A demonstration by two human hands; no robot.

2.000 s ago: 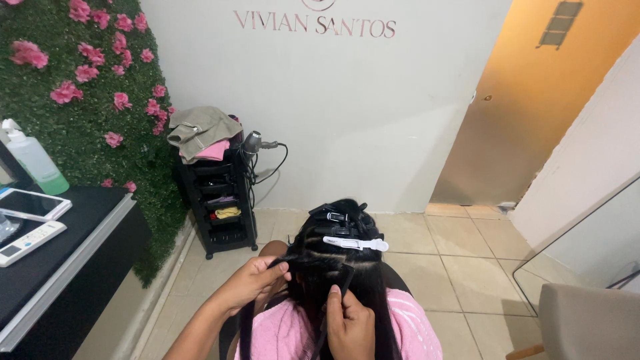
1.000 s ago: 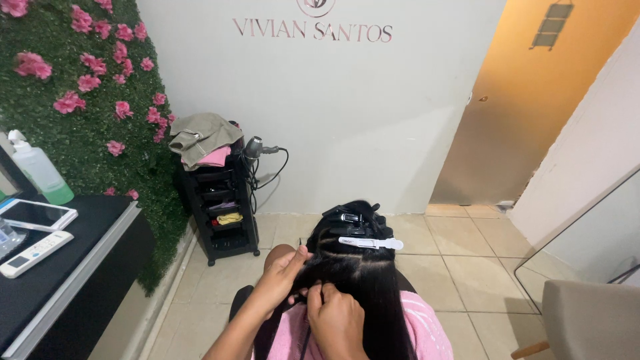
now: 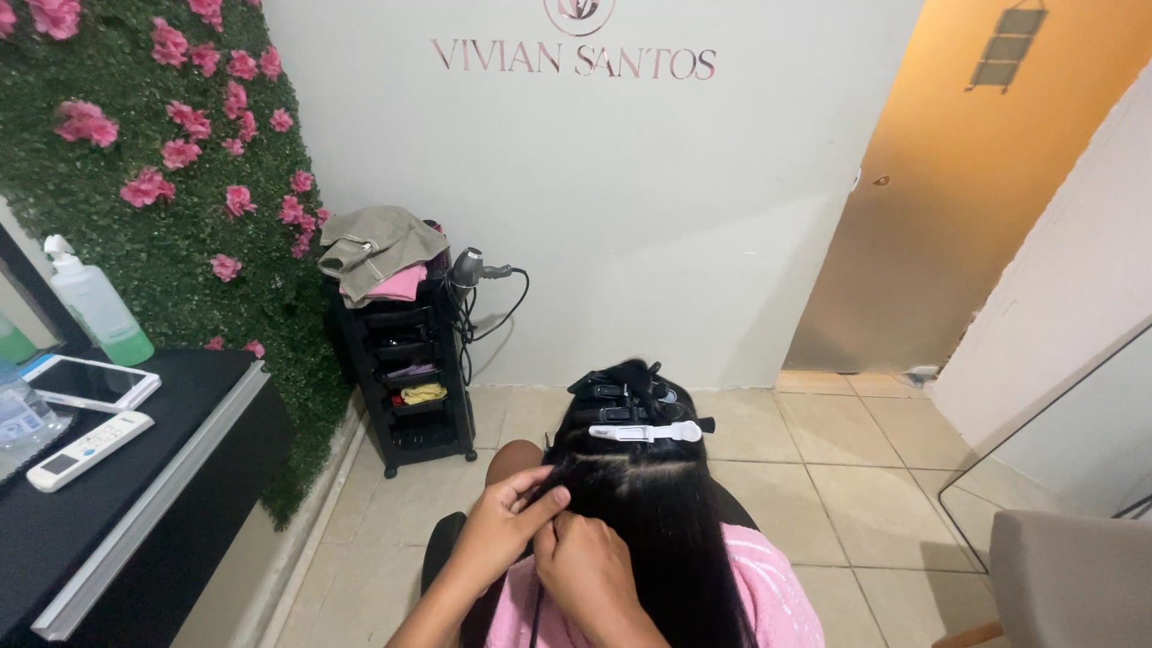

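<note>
A seated person, seen from behind, has long dark hair [image 3: 670, 531] with a parting line across the back of the head. Above that parting a white hair clip [image 3: 644, 432] lies across the hair, and several black clips [image 3: 612, 391] pin up the top. My left hand [image 3: 511, 517] pinches strands of hair at the left side of the head. Just right of it and touching it, my right hand [image 3: 585, 558] is closed on hair, its fingertips partly hidden. A thin dark strand or cord hangs below it. A pink towel [image 3: 776, 585] covers the person's shoulders.
A black trolley [image 3: 423, 432] holds cloths and a hair dryer [image 3: 467, 270] by the wall. On the left counter [image 3: 193, 382] are a spray bottle [image 3: 101, 301], a phone [image 3: 90, 382] and a remote control [image 3: 88, 450]. A beige chair [image 3: 1071, 576] and mirror stand right.
My hands, apart two seconds ago with strands held between them, are now together at the left of the head. The hair on the right now hangs loose and straight.
</note>
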